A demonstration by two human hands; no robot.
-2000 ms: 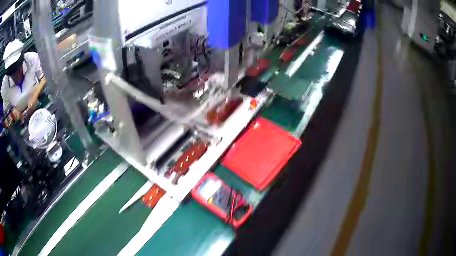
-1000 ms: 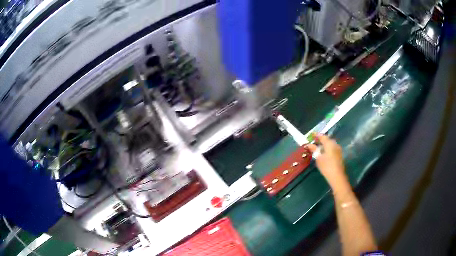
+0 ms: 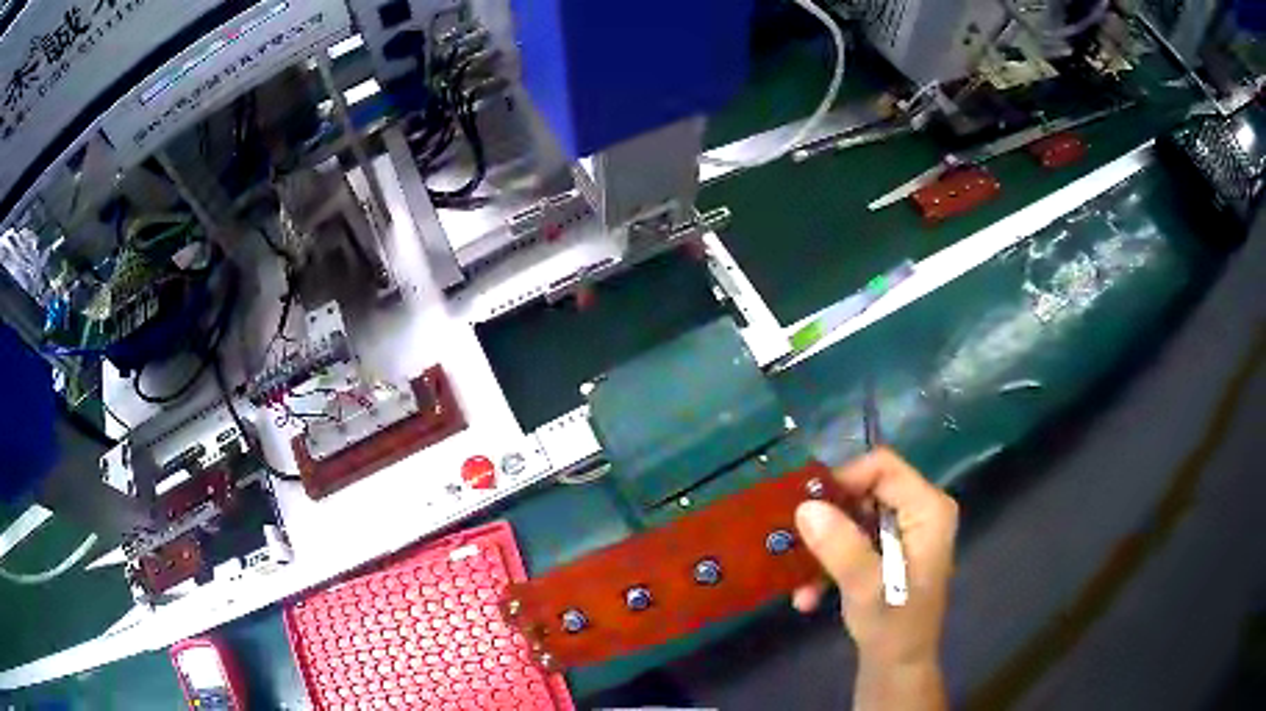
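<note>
A red-brown carrier [image 3: 673,586] is held tilted over the near ledge. Several small round parts lie in a row along it, and small metal pins show at its ends. My right hand [image 3: 889,542] grips the carrier's right end, thumb on top. Slim tweezers [image 3: 893,563] are also in this hand, their pale back end pointing down and their dark tips up. My left hand is not in view. A dark green block [image 3: 690,417] lies just beyond the carrier, which hides part of its near side.
A red tray [image 3: 403,632] with round pockets and a red handheld meter [image 3: 206,676] lie at near left. A white machine base [image 3: 417,507] with a red button [image 3: 478,471] stands beyond. Another carrier [image 3: 955,195] rests on the green conveyor [image 3: 819,250]. A blue column hangs at centre.
The view has swung right and come closer since the oldest frame. Since the middle frame, my right hand has brought the carrier nearer and lower, away from the green block.
</note>
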